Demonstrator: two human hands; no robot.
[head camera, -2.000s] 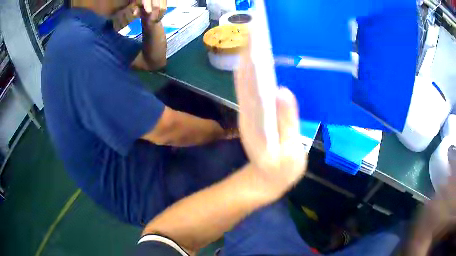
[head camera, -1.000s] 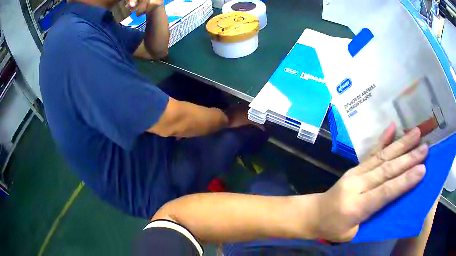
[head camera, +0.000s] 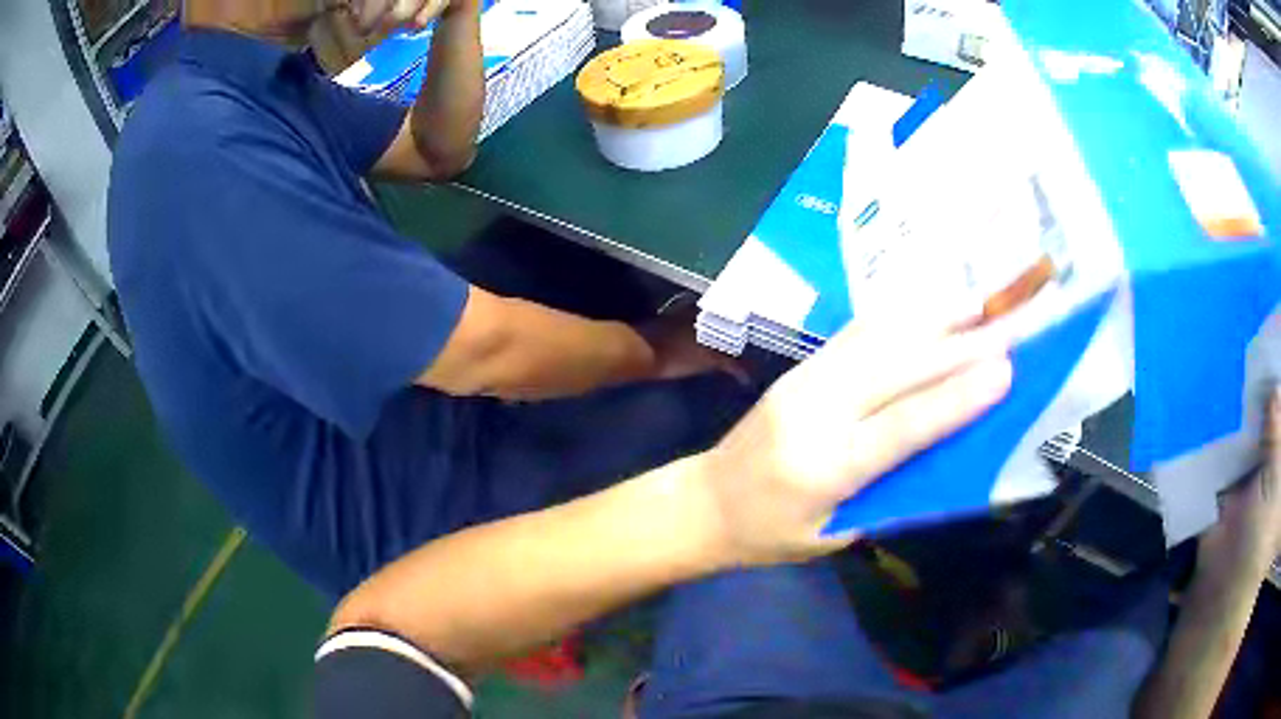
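A blue and white folding carton (head camera: 1110, 211), partly opened into a boxy shape, is held over the bench's front edge. Its white face shows a product picture, and blue flaps stick out below. My left hand (head camera: 871, 436) lies with fingers extended against the white face and the lower blue flap. My right hand (head camera: 1250, 506) is at the far right edge, partly cut off, at the carton's lower right end; its fingers are blurred. A stack of flat cartons (head camera: 773, 288) lies on the bench behind my left hand, partly covered by the held carton.
A person in a navy shirt (head camera: 267, 211) sits close at left. Near them are a wood-grain-topped unit (head camera: 652, 106), a white unit with dark centre (head camera: 684, 25) and a carton pile (head camera: 541, 63) on the green bench (head camera: 590, 197). A small white box (head camera: 944, 31) stands at the back.
The held carton and my left hand have moved left, partly covering the flat stack. The carton now shows a light blue side and more depth. My right hand has come into view at the right.
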